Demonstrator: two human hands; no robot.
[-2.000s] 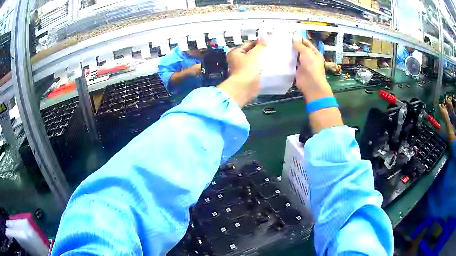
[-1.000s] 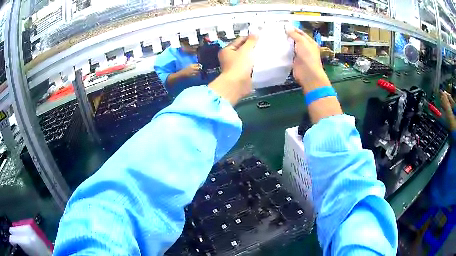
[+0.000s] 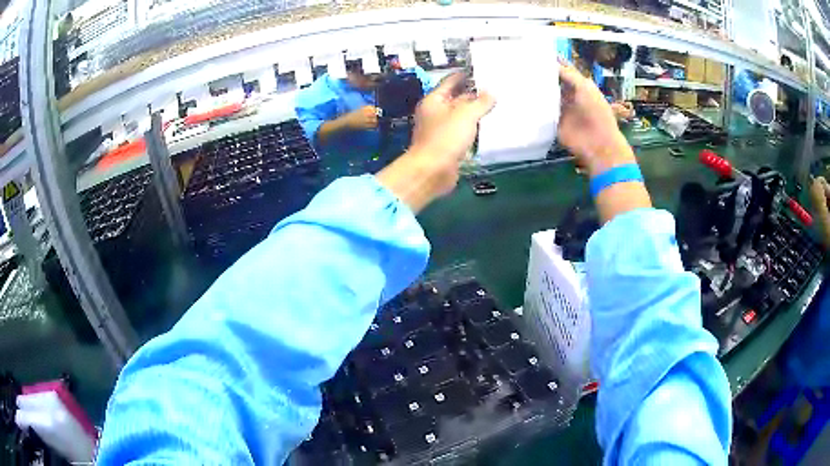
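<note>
A plain white sheet (image 3: 517, 105) is held up in front of me, above the far side of the bench. My left hand (image 3: 448, 127) is at its left edge, with fingers on the sheet. My right hand (image 3: 587, 118) holds its right edge; a blue strap is on that wrist. No grey shapes show on the sheet's face. Below my arms lies a clear blister tray (image 3: 569, 400) full of black modules (image 3: 423, 369) with tiny white square labels.
A white vented box (image 3: 553, 305) stands right of the tray. A black fixture with red handles (image 3: 733, 227) is at far right. A pink and white block (image 3: 55, 414) is at lower left. A person (image 3: 341, 114) in blue works across the bench. Metal uprights (image 3: 64, 200) stand left.
The view has shifted slightly. The sheet is now turned flatter towards me, and my hands are a little further apart. The sheet stays held up; the tray is unchanged.
</note>
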